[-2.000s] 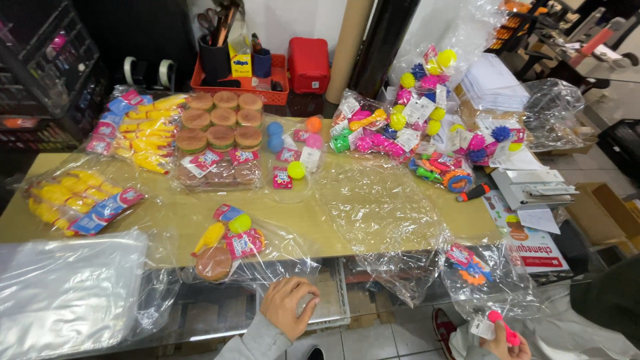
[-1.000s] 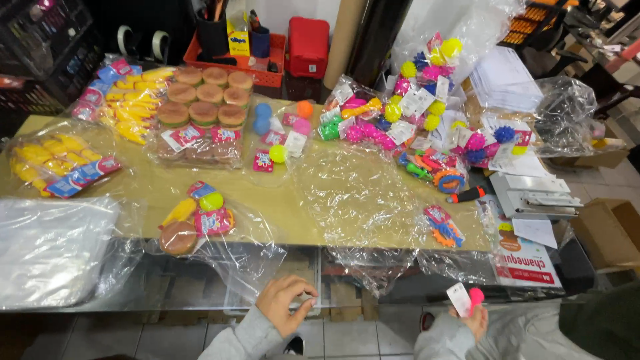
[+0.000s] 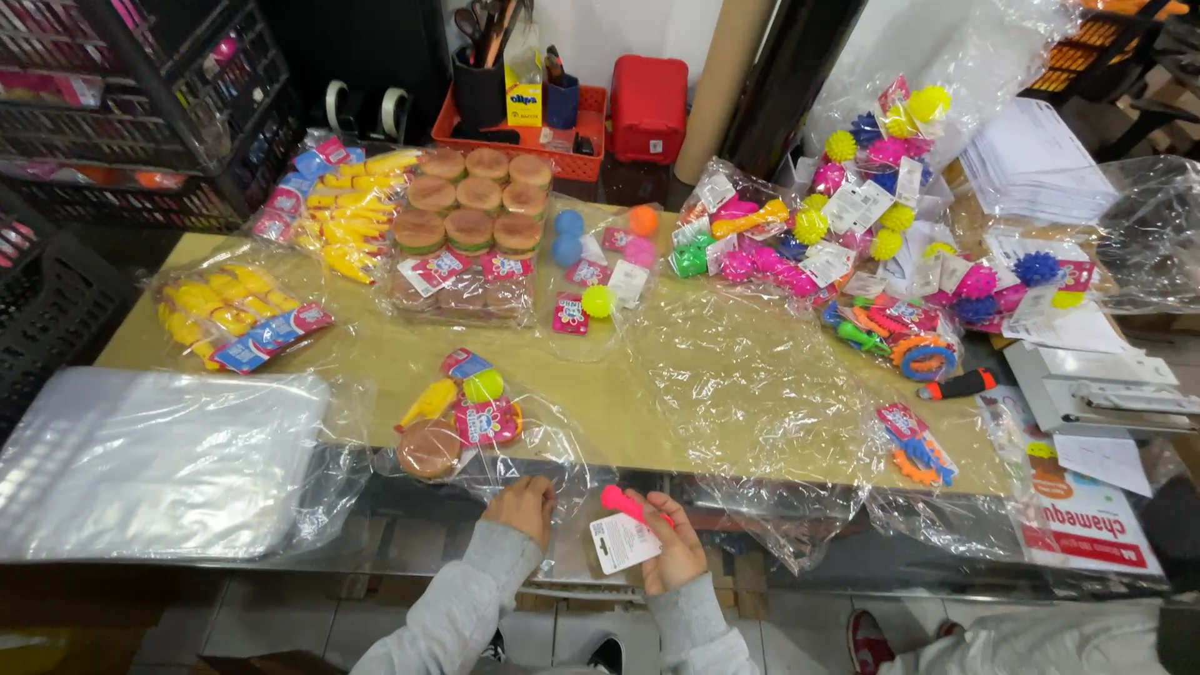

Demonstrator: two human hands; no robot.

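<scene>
My right hand (image 3: 677, 542) holds a pink rubber toy (image 3: 622, 502) with a white tag (image 3: 622, 544) hanging from it, near the table's front edge. Just left of it, my left hand (image 3: 527, 509) is at the edge of a clear plastic bag (image 3: 548, 441); its fingers are curled and I cannot tell whether they grip the film. In that bag lie a toy burger (image 3: 429, 448), a yellow toy (image 3: 429, 401), a yellow-green ball (image 3: 484, 385) and a pink tagged toy (image 3: 497, 424). An orange and blue toy (image 3: 919, 455) on a card lies at the right.
Bagged yellow toys (image 3: 225, 305), toy burgers (image 3: 469, 225), small balls (image 3: 597, 301) and spiky balls (image 3: 881, 197) line the table (image 3: 600, 412). Flat clear bags (image 3: 169, 459) lie front left. A red and black cutter (image 3: 958, 384) lies near a metal device (image 3: 1092, 384). A person's shoe (image 3: 869, 641) shows lower right.
My right hand has moved left with the pink toy, from the far right to beside my left hand. My left hand has come up to the bag of mixed toys.
</scene>
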